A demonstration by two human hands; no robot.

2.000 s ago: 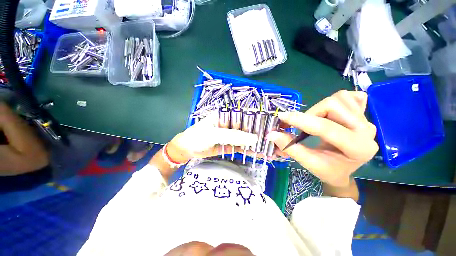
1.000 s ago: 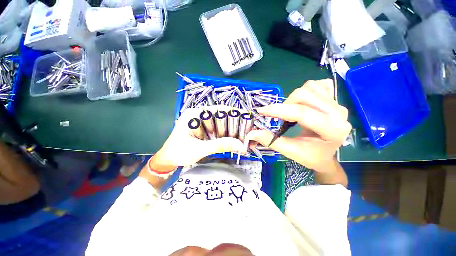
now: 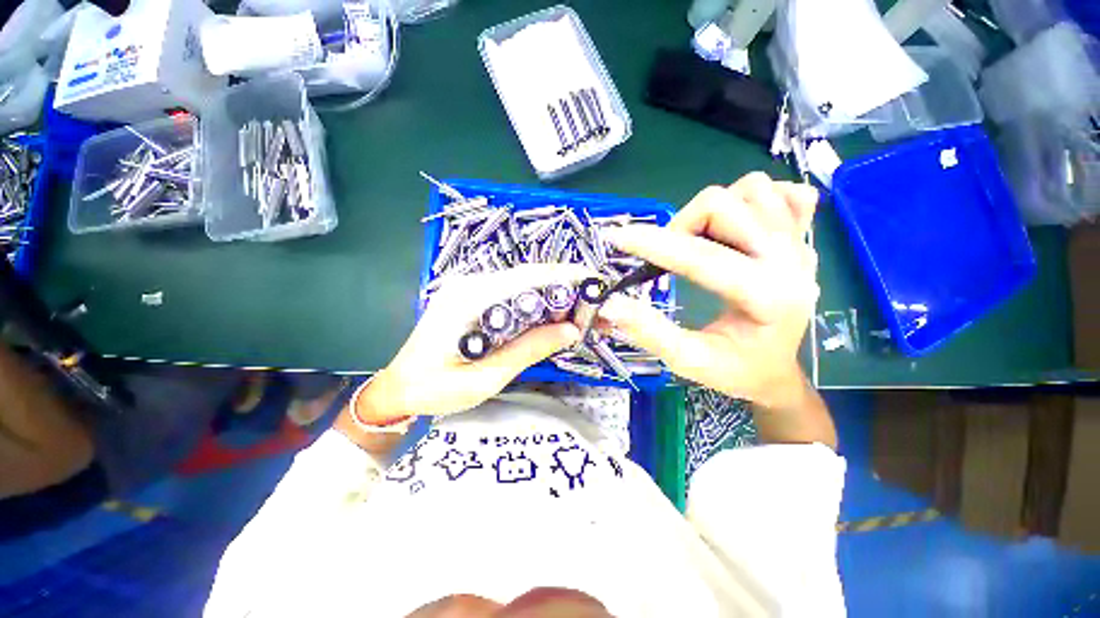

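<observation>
My left hand (image 3: 452, 344) holds a row of several metal cylindrical parts (image 3: 527, 307) between thumb and fingers, their round ends facing up with dark rings and pale centres. My right hand (image 3: 724, 290) holds a slim dark pen-like tool (image 3: 636, 277), its tip at the rightmost part's end. My right fingertips are close beside that part. Both hands are over the near part of a blue tray (image 3: 431, 256) heaped with loose metal parts, which they partly hide.
Beyond the tray stands a white-lined clear box (image 3: 531, 73) with a short row of parts. Two clear tubs (image 3: 326, 205) of parts are at left. A flat blue tray (image 3: 935, 242), a black case (image 3: 712, 94) and plastic bags are right. A person's arm (image 3: 42, 423) shows at far left.
The held parts have tilted, so their ends face up more and pale centres show. The dark tool has moved up to the rightmost end. The view has shifted left since the oldest frame.
</observation>
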